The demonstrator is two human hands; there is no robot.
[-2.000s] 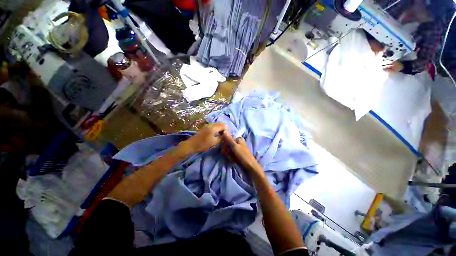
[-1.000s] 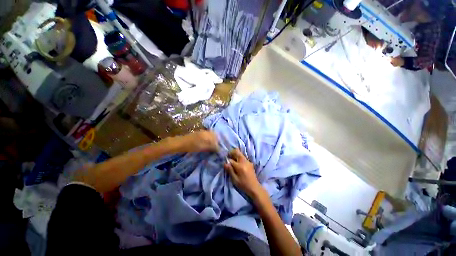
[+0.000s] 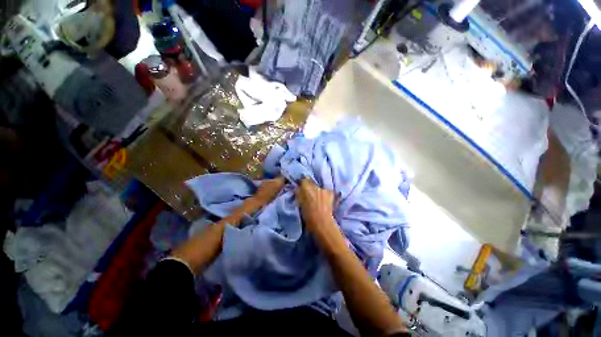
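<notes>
A large crumpled light blue cloth [image 3: 356, 164] lies bunched in front of me, over the white table and down towards my lap. My left hand [image 3: 269, 191] grips the cloth near the middle, its fingers partly hidden by folds. My right hand [image 3: 315, 203] is right beside it, closed on the same bunched cloth. A curved blue flap [image 3: 221, 192] sticks out to the left over my left forearm. The fingertips of both hands are blurred or covered.
White cloth scrap [image 3: 262, 99] and shiny plastic [image 3: 214, 125] lie ahead-left. A blue-grey stack [image 3: 300, 49] stands behind. A white sewing machine head [image 3: 428, 303] is at lower right, a beige trough [image 3: 448, 158] beyond the table. White cloth [image 3: 66, 240] fills a basket at left.
My hands have come closer together on the cloth. My left forearm has swung in from the left, and the curved flap now stands out over it. The view has shifted slightly.
</notes>
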